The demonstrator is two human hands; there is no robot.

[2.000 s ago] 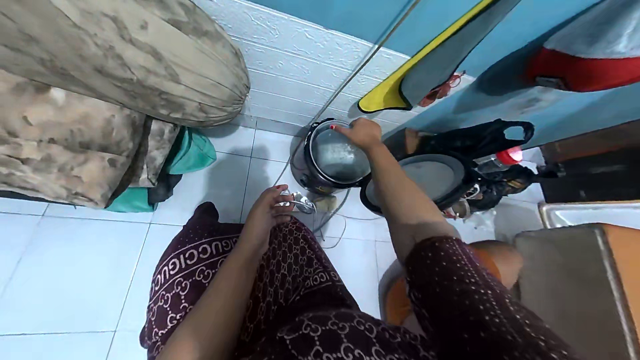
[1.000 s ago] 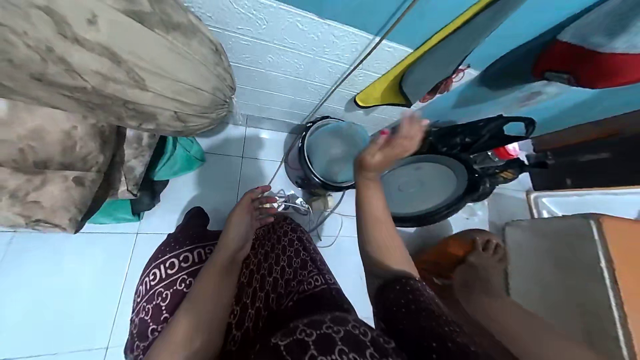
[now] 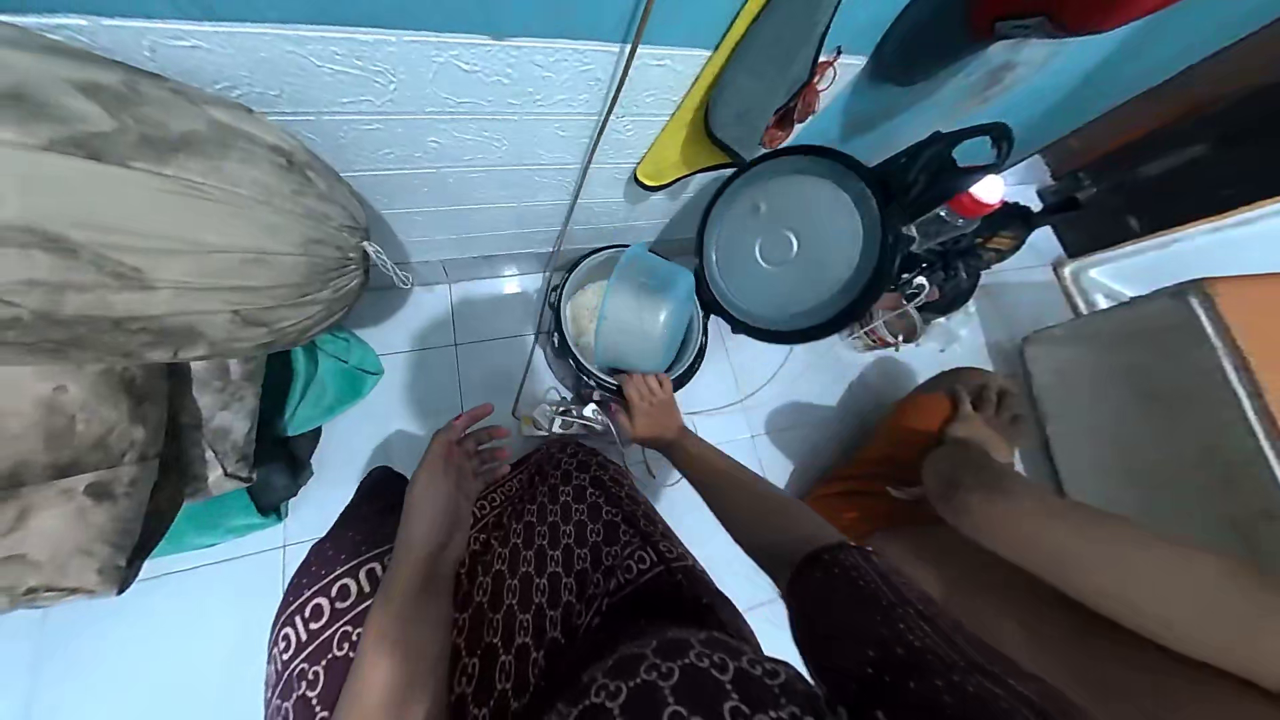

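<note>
A rice cooker (image 3: 556, 335) stands on the floor by the wall with its lid (image 3: 790, 245) open to the right. White rice (image 3: 585, 318) lies in its inner pot. A translucent blue plastic container (image 3: 645, 310) sits tilted in the pot, over part of the rice. My right hand (image 3: 652, 408) is at the cooker's front rim, fingertips by the container's lower end; its grip is unclear. My left hand (image 3: 465, 455) is empty, palm up with fingers apart, left of white plugs and cords (image 3: 570, 415) that lie before the cooker.
A large fabric bundle (image 3: 180, 210) and green cloth (image 3: 330, 375) are at the left. Beyond the lid are a red-capped bottle (image 3: 975, 198) and a glass mug (image 3: 888, 325). Another person's foot (image 3: 985, 410) and orange garment (image 3: 880, 465) are close on the right, beside a grey-topped block (image 3: 1150, 400).
My right hand has moved from beside the lid to the cooker's front rim. My left hand has moved away from the plugs and cords. The blue container now leans, with rice showing beside it.
</note>
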